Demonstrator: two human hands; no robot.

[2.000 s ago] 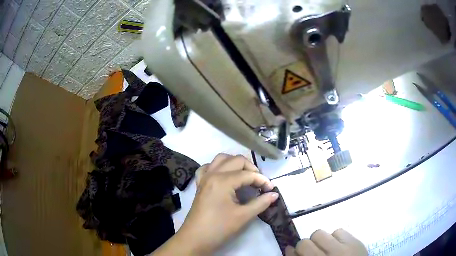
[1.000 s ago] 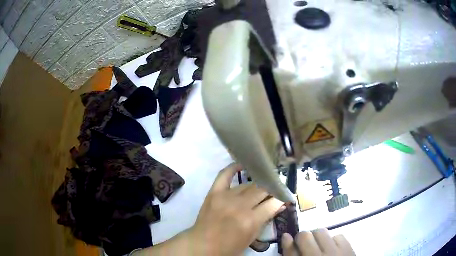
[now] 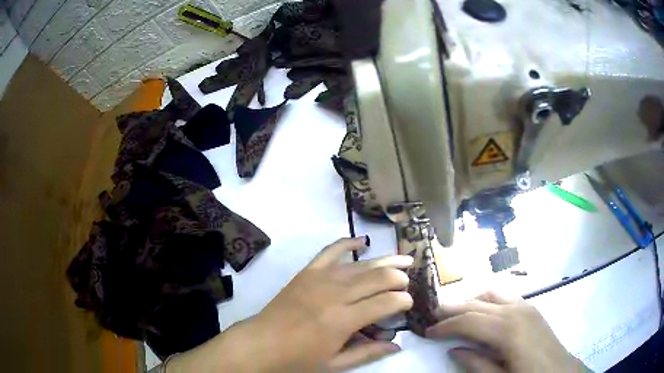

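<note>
A narrow dark patterned fabric piece (image 3: 422,291) lies under the presser foot area of the cream-white sewing machine (image 3: 419,109). My left hand (image 3: 342,299) rests flat with its fingers spread, fingertips on the piece's left edge. My right hand (image 3: 502,328) has its fingertips on the near right end of the piece, pressing or pinching it. A sewn patterned strip (image 3: 354,182) shows behind the needle, at the left of the machine head. The needle tip is hidden by the head.
A heap of dark cut pieces (image 3: 182,211) lies on the left beside cardboard (image 3: 51,211). Sewn strips (image 3: 306,44) are piled by the wall, near a yellow-black screwdriver (image 3: 206,20). A green tool (image 3: 573,197) and blue-handled snips (image 3: 632,215) lie at the right.
The view has shifted, and the machine head shows further right. The piece now reaches under the presser foot. My left hand has flattened beside it, and my right hand has moved to its near right edge.
</note>
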